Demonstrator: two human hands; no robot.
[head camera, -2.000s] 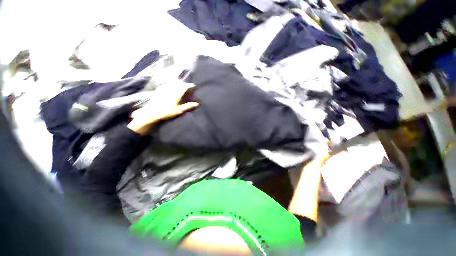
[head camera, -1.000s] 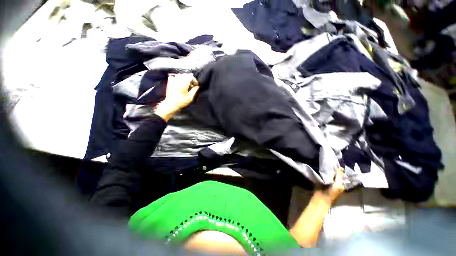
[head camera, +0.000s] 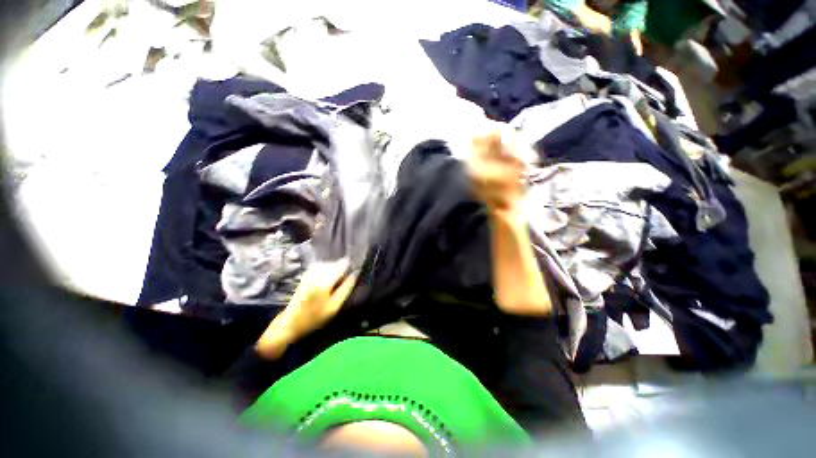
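Note:
A grey denim jacket with black lining (head camera: 434, 210) lies across the table's near edge in front of me, dark inner fabric facing up and bunched. Its grey shell (head camera: 351, 197) runs down on the left side to my hand. My left hand (head camera: 318, 295) is at the near end of this grey strip, thumb and fingers closed on the cloth. My right hand (head camera: 499, 170) is raised at the far right of the black fabric, curled and motion-blurred. Whether it grips cloth or a tool cannot be told.
Navy and grey garments (head camera: 183, 206) lie at left. A larger heap of navy and light grey garments (head camera: 608, 215) is at right. The white tabletop (head camera: 98, 215) is overexposed, with faint cloth patches at the back. Part of a person in green (head camera: 675, 20) shows at top right.
My left hand has moved down toward me. My right hand has moved from the lower right up and inward. The black lining, spread out before, is now bunched and narrower.

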